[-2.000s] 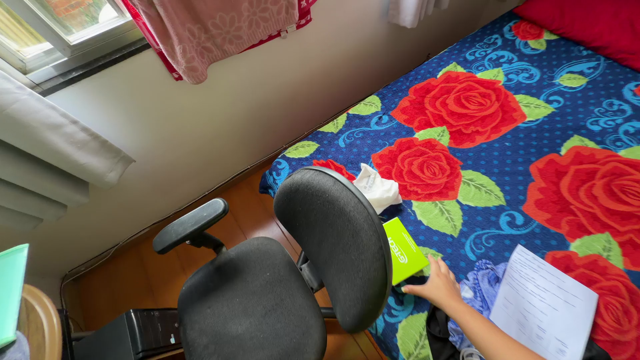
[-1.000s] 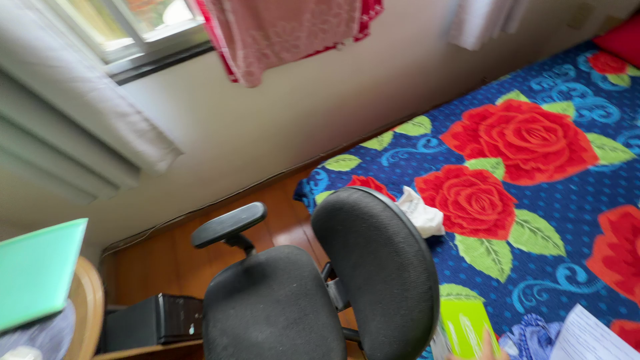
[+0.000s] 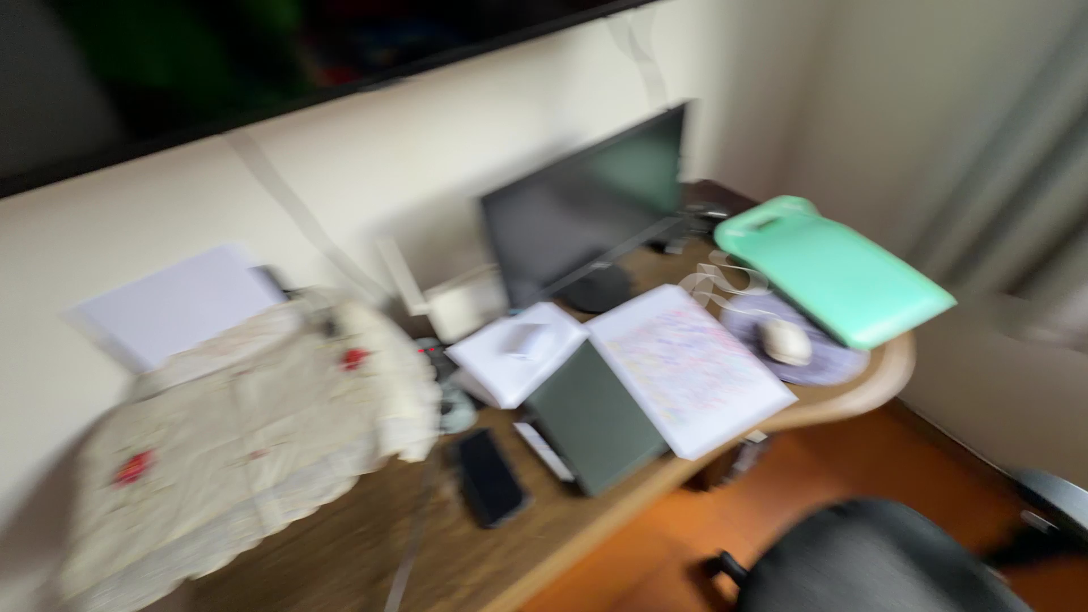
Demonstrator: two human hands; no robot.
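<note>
Neither my left hand nor my right hand shows in the head view. A wooden desk (image 3: 331,544) crosses the blurred view. Near its middle a dark grey-green notebook or folder (image 3: 595,416) lies between white papers (image 3: 518,353) and a sheet with coloured marks (image 3: 680,365). To its left rests a black smartphone (image 3: 489,478). A white mouse (image 3: 784,342) sits on a round purple-grey mouse pad (image 3: 837,365), partly under a mint-green folder (image 3: 850,272) at the desk's right end.
A monitor (image 3: 595,204) stands at the back of the desk, below a large wall-mounted screen (image 3: 170,76). On the left, a cream embroidered cloth (image 3: 255,433) covers something, with a white sheet (image 3: 178,306) on top. A black chair (image 3: 858,561) is at lower right, near a curtain (image 3: 1003,187).
The view has swung from the bed to the desk. The hand that was at the green box or booklet beside the bed's papers is out of sight.
</note>
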